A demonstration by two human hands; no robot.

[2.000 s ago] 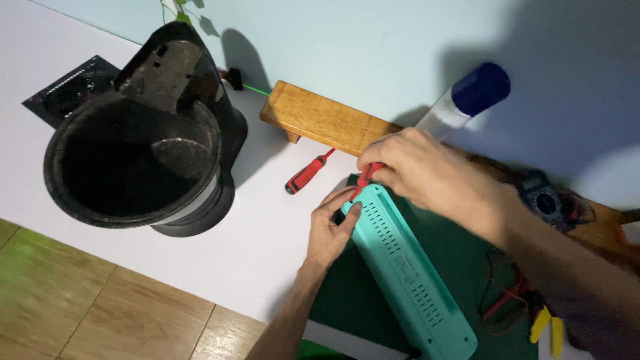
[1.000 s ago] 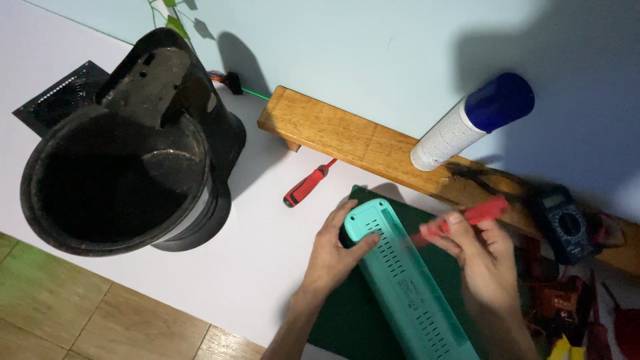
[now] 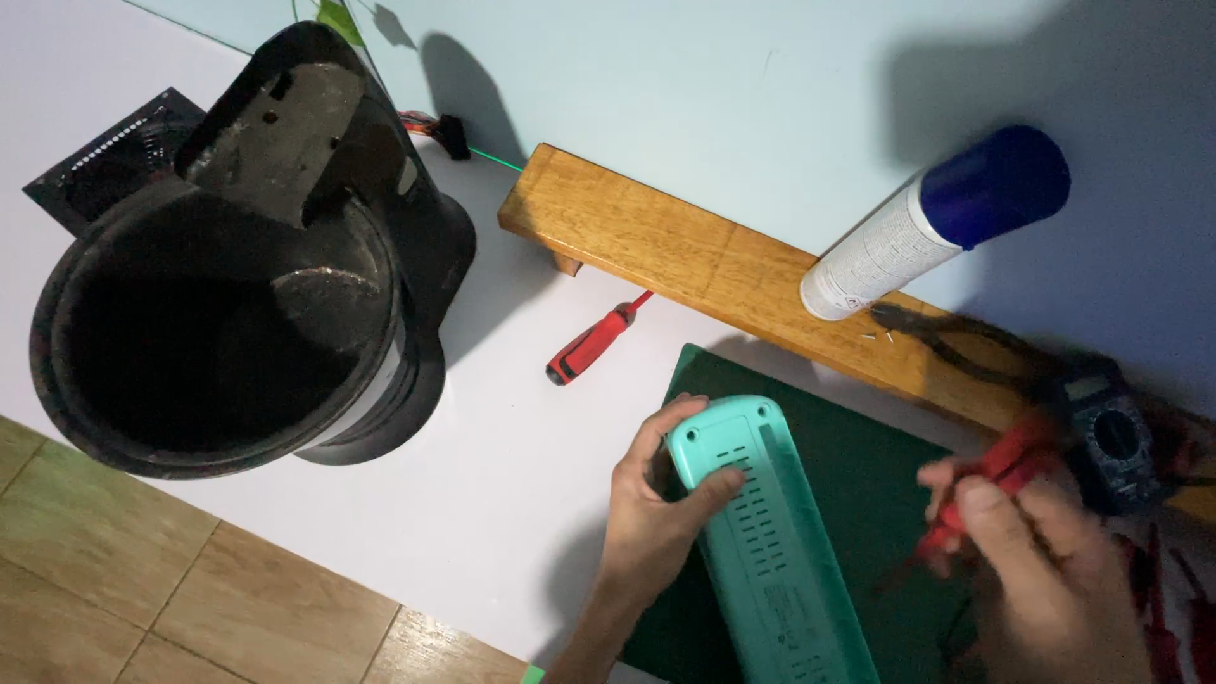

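My left hand (image 3: pixel 670 499) grips the upper end of a turquoise plastic casing (image 3: pixel 774 541), its thumb on the slotted face. Two screw holes show near that end; the lower end runs out of view. Off to the right of the casing, my right hand (image 3: pixel 1021 532) is closed around a red-handled tool (image 3: pixel 997 465), blurred, its thin end pointing down-left; it looks like a screwdriver. Beneath the casing lies a dark green mat (image 3: pixel 855 437). A red screwdriver (image 3: pixel 594 347) rests on the white table, its shaft reaching under a wooden shelf.
A black bucket-like container (image 3: pixel 228 323) stands at left beside a black panel (image 3: pixel 114 157). Along the wall runs the low wooden shelf (image 3: pixel 655 233), bearing a spray can (image 3: pixel 883 256), pliers (image 3: pixel 959 342) and small screws (image 3: pixel 879 335). A multimeter (image 3: pixel 1116 432) and red leads are at right.
My right hand, at the casing's top end two seconds ago, has moved right, away from it, with the red tool. My left hand keeps its hold on the casing.
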